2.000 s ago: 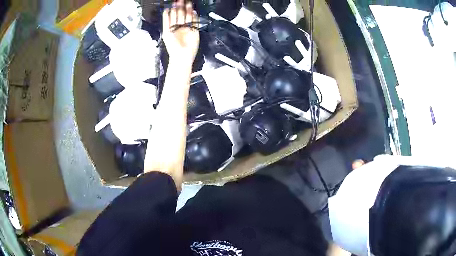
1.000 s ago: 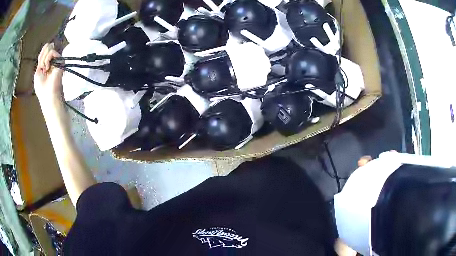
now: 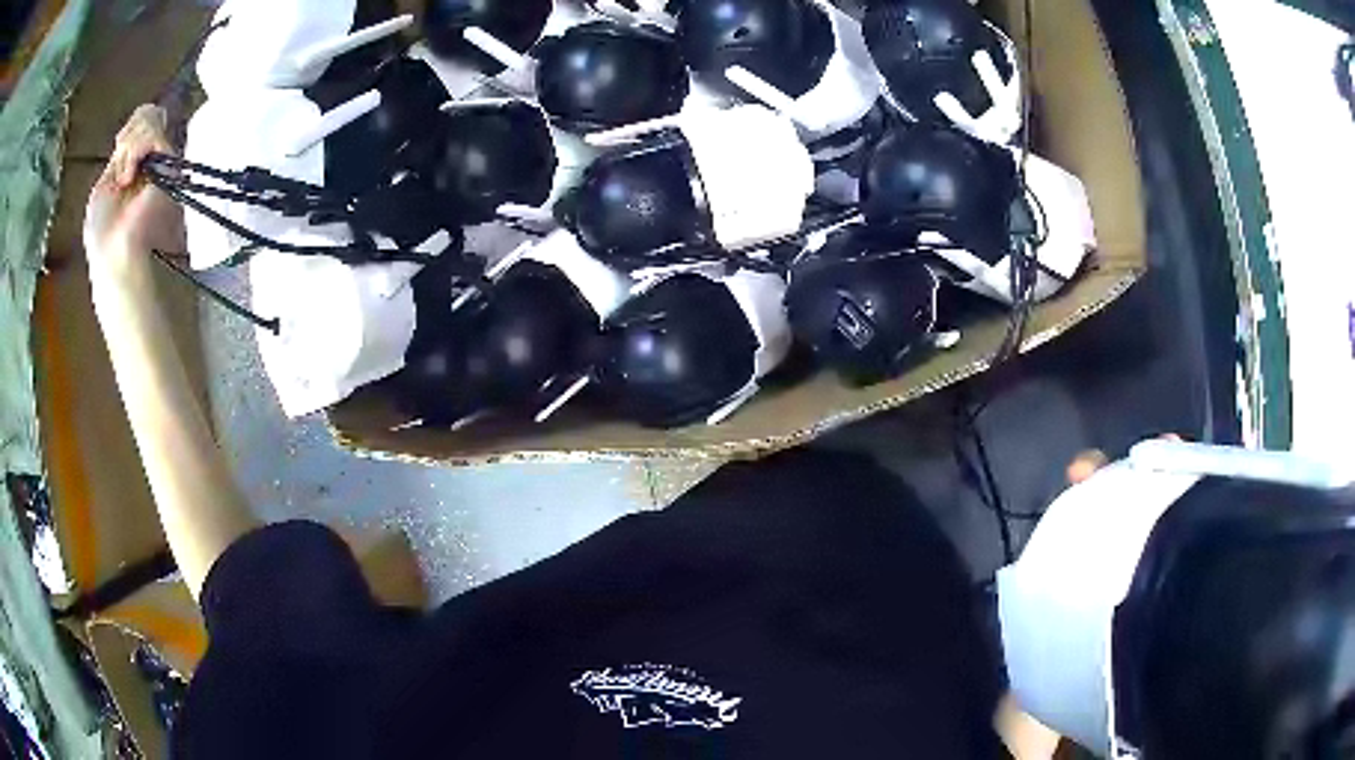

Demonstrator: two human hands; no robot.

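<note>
My left hand is at the far left, beyond the carton's left side, with its fingers closed round several black pigtail cables. The cables run right, over the white housings, to the black ball heads. My right hand is at the lower right and mostly hidden behind a large PTZ security camera; only fingertips and a bit of wrist show. The camera has a white housing and a black ball head, cut off by the right edge. The open brown carton is packed with similar cameras.
A green-edged bench with a white sheet is at the right. Brown cardboard stands at the left. A black cable hangs between the carton and the held camera. Short white antennas stick up among the ball heads.
My left hand has moved from inside the carton out to the left and now holds cables. More cameras show in the carton. The right hand's camera has barely moved.
</note>
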